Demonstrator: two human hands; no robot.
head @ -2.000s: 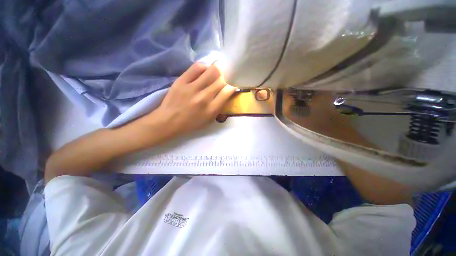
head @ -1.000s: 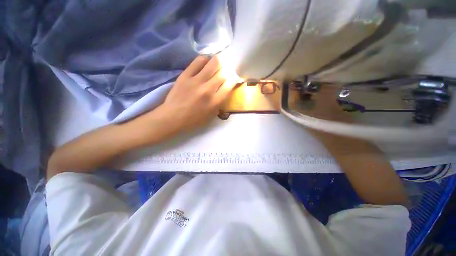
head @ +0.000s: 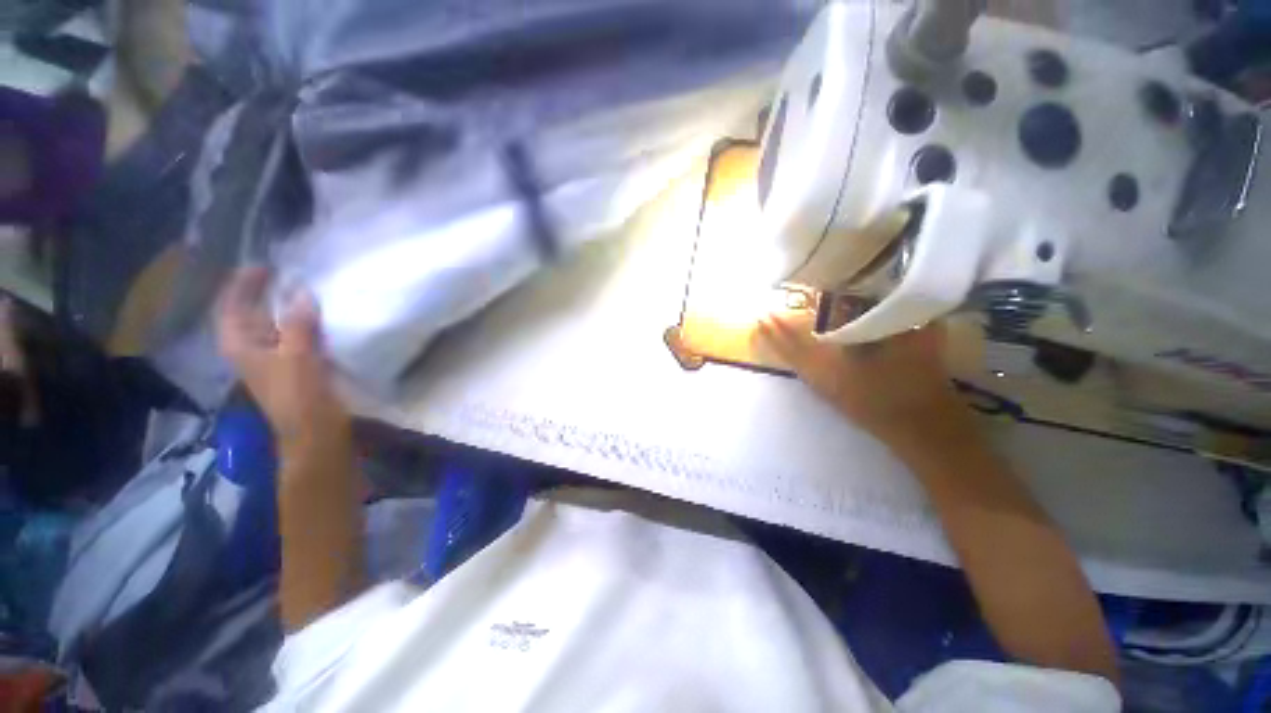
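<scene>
The blue-grey garment piece (head: 418, 84) lies bunched over the left and back of the table, with a paler, blurred part (head: 432, 272) turned up toward the front. My left hand (head: 286, 355) is at the paler part's left end, fingers spread and blurred; whether it grips cloth is unclear. My right hand (head: 871, 369) is beside the presser foot, fingertips on the tan needle plate (head: 732, 209), partly hidden by the machine's guard. The off-white sewing machine (head: 906, 132) stands at the right. No cloth shows under the needle area.
The white table (head: 669, 446) has a printed ruler scale along its front edge. Blue plastic baskets (head: 474, 515) show below it. Piled pale cloth (head: 126, 557) lies at lower left. Part of another person's arm (head: 147, 63) shows at upper left.
The view has swung, showing more of the machine. My left hand has moved from near the needle to the far left, and the cloth has shifted left, away from the needle plate.
</scene>
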